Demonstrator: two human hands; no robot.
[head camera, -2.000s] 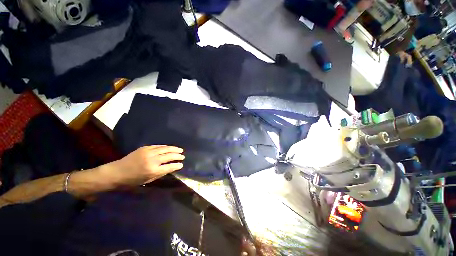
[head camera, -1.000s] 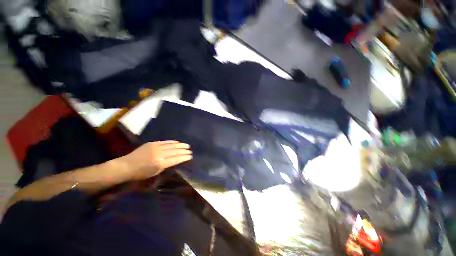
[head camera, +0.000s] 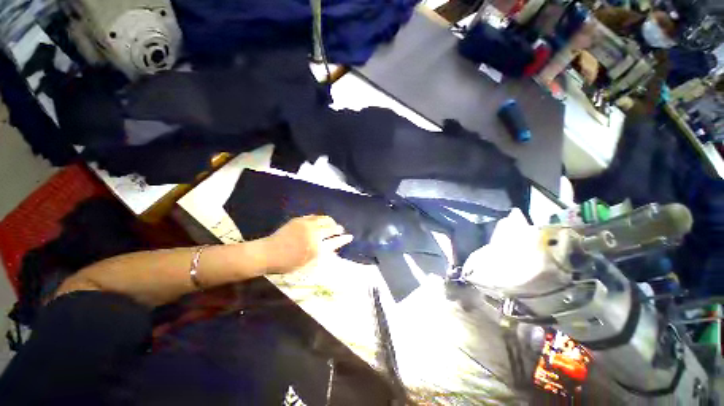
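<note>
A dark fabric panel (head camera: 270, 202) lies on the white machine table (head camera: 333, 305). My left hand (head camera: 306, 243) rests on its lower edge, palm down with fingers stretched over the cloth; no clear grip shows. A small dark flap (head camera: 397, 276) sticks out from the panel's lower edge, right of my fingers. Long thin dark blades, apparently scissors (head camera: 383, 329), point up the table below the flap and touch no cloth. Their handles are not visible. My right hand is not in view.
A cream sewing machine head (head camera: 583, 305) stands at the right, with a glowing orange display (head camera: 562, 361). Dark fabric heaps (head camera: 214, 103) and a light grey patch (head camera: 456, 193) lie beyond the panel. A thread cone (head camera: 514, 120) lies on the grey table (head camera: 429, 59).
My left hand has moved right, farther onto the panel. The panel's lower edge has shifted up, baring white table, and the small flap now sticks out. The camera view has shifted slightly.
</note>
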